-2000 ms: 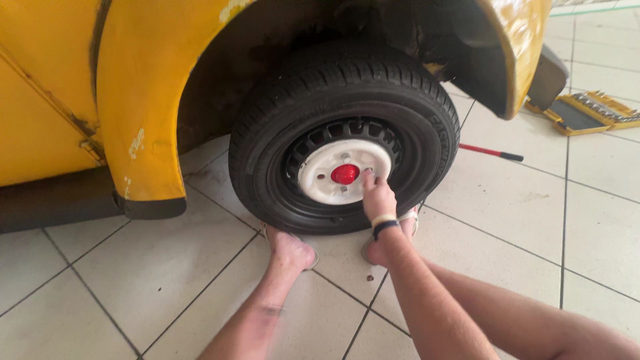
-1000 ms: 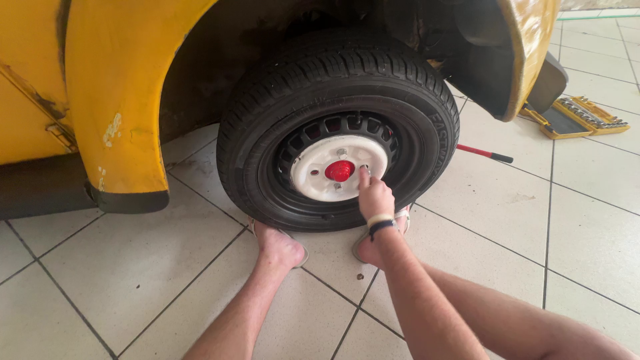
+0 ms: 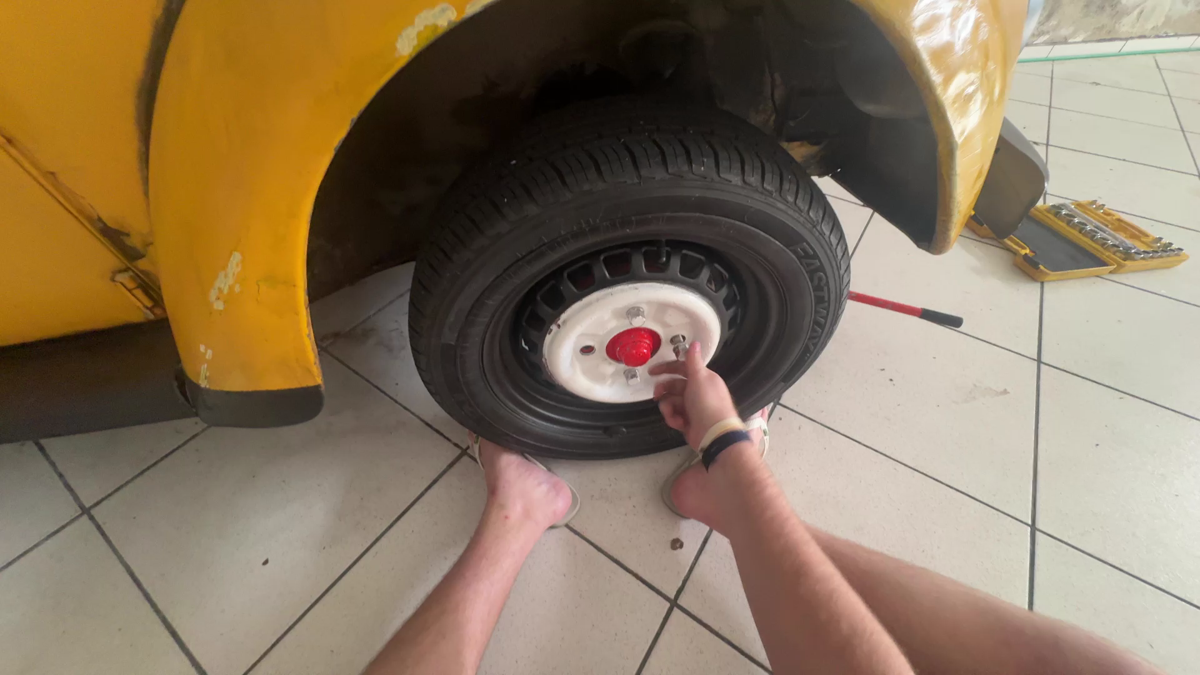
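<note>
My right hand [image 3: 694,394] is at the right side of the white wheel centre [image 3: 572,366], fingers apart, one fingertip beside a wheel bolt [image 3: 679,345]; whether it touches is unclear. Two more bolts, an upper one [image 3: 636,316] and a lower one [image 3: 632,376], sit in the centre around a red hub cap [image 3: 633,347]. The left hole [image 3: 588,350] shows no bolt. The black steel rim [image 3: 511,347] carries a black tyre [image 3: 459,309], under the yellow car fender [image 3: 234,206]. My left hand is out of view.
My left foot [image 3: 525,487] and right foot [image 3: 694,492] are at the tyre's bottom. A red bar with a black grip [image 3: 905,307] extends from behind the tyre at right. A yellow socket set case [image 3: 1078,262] lies open on the tiled floor [image 3: 909,403], behind the fender.
My right hand's fingers have shifted; they now spread lower and left of the right bolt, which shows more plainly than before.
</note>
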